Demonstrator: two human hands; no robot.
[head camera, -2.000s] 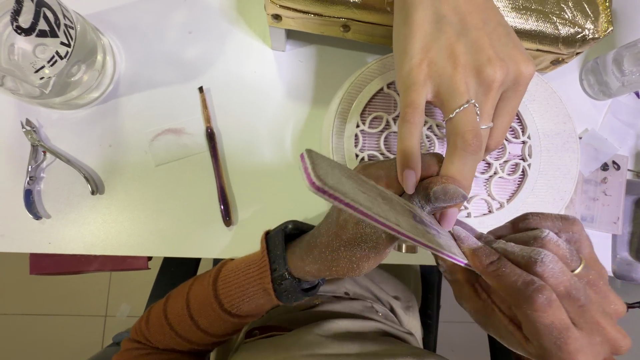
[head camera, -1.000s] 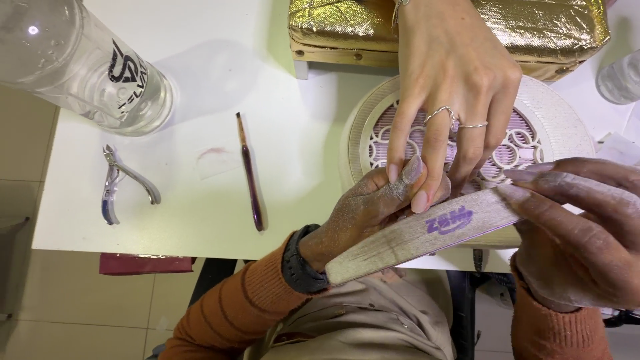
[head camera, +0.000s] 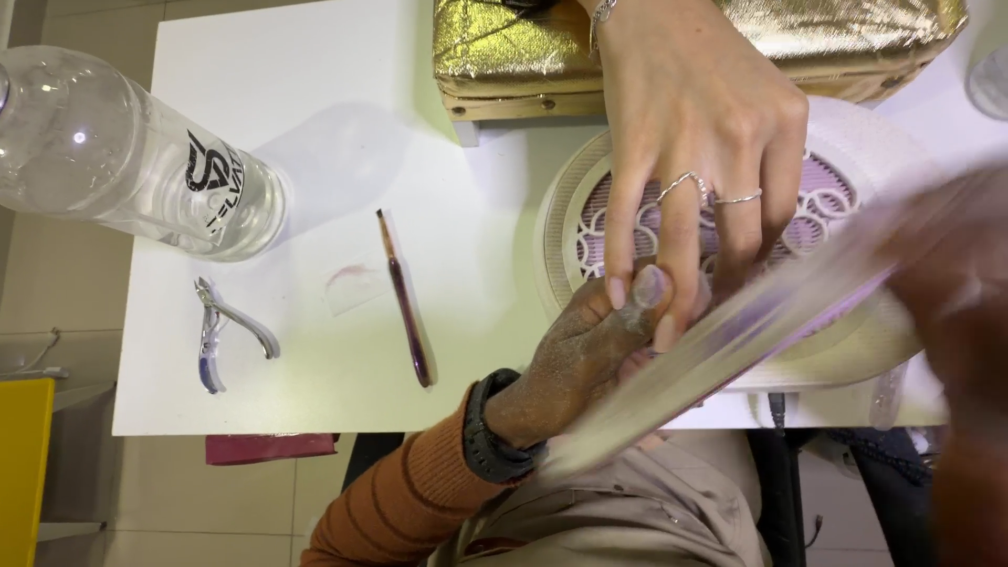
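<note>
My left hand (head camera: 583, 354), dusty and with a black watch at the wrist, grips a finger of another person's hand (head camera: 709, 126) between thumb and fingers. That hand wears rings and reaches down from the top, over a round white nail dust collector (head camera: 559, 228) with a patterned grille. At the right edge my right hand (head camera: 945, 291), blurred by motion, holds one end of a long nail file (head camera: 732, 346). The file slants down to the left, in front of the held fingers; whether it touches a nail is hidden.
A gold cushioned armrest (head camera: 520, 59) stands behind the dust collector. On the white table (head camera: 315, 402) lie a thin brush (head camera: 407, 315) and metal cuticle nippers (head camera: 213, 331). A clear bottle of liquid (head camera: 142, 165) is at the left, and part of a glass (head camera: 990, 85) shows at the right.
The nail file has swung from a flatter slant to a steeper one, and my right hand has shifted right. My left hand keeps hold of the other person's fingers.
</note>
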